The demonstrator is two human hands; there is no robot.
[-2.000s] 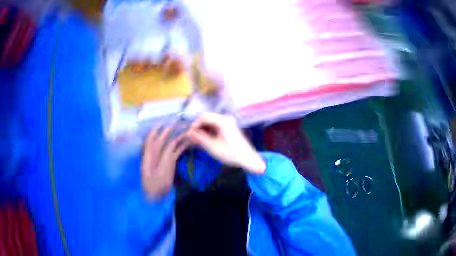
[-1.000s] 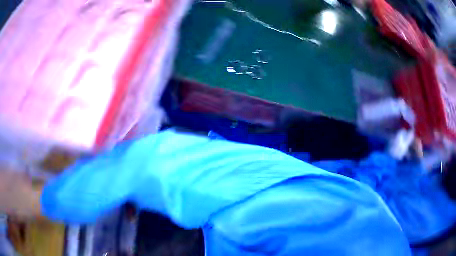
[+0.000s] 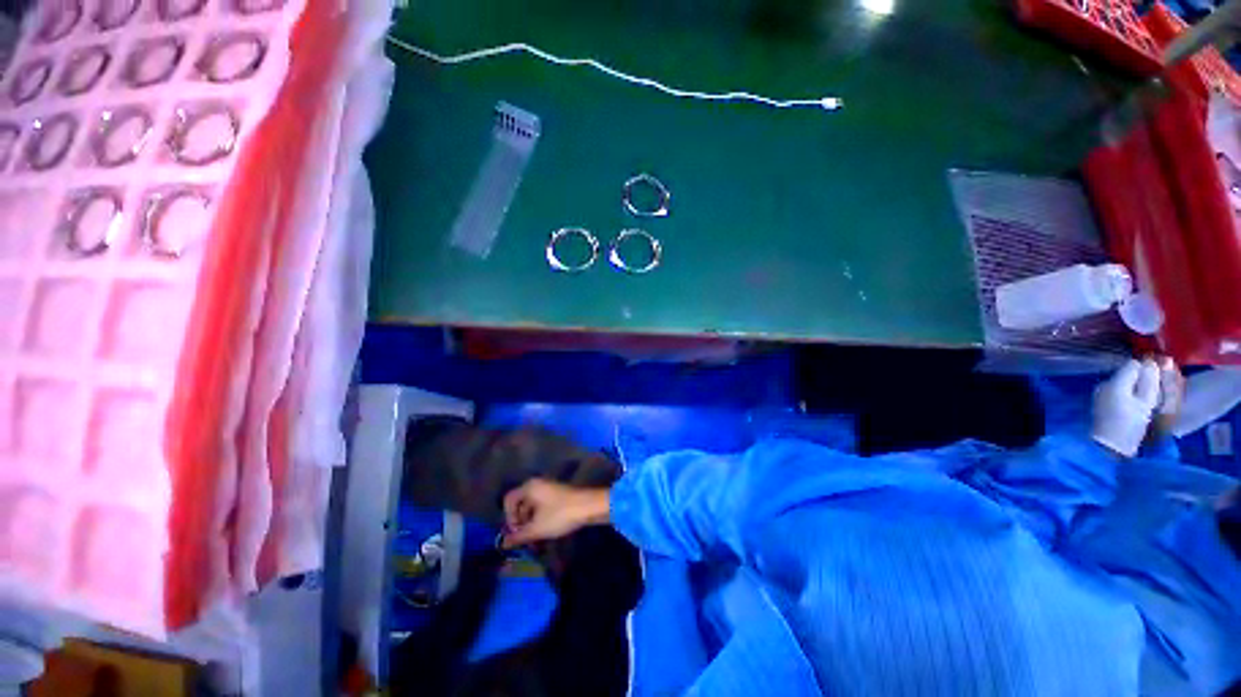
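My right hand (image 3: pixel 555 509) is bare, low in the centre over dark cloth, its blue sleeve coming from the right. Its thumb and fingers are pinched on a small thin curved piece, apparently a metal ring (image 3: pixel 505 541), mostly hidden by the fingers. My left hand is out of the picture. Three open silver rings lie on the green bench: one behind (image 3: pixel 647 196), two side by side in front (image 3: pixel 572 249) (image 3: pixel 636 252). The pink tray stack (image 3: pixel 255 354) stands at left. Rings sit in its upper rows of pockets; the lower pockets in view are empty.
A clear strip (image 3: pixel 493 184) and a white cable (image 3: pixel 599 66) lie on the green bench (image 3: pixel 789 204). A white bottle (image 3: pixel 1062 294) lies on a patterned sheet (image 3: pixel 1018 225) beside red crates (image 3: pixel 1170 225). Another person's gloved hand (image 3: pixel 1127 406) is at the right.
The view has swung right, away from the press, and is sharper. My left hand, visible two seconds ago beside my right, has left the picture. My right hand shows again, low in the centre.
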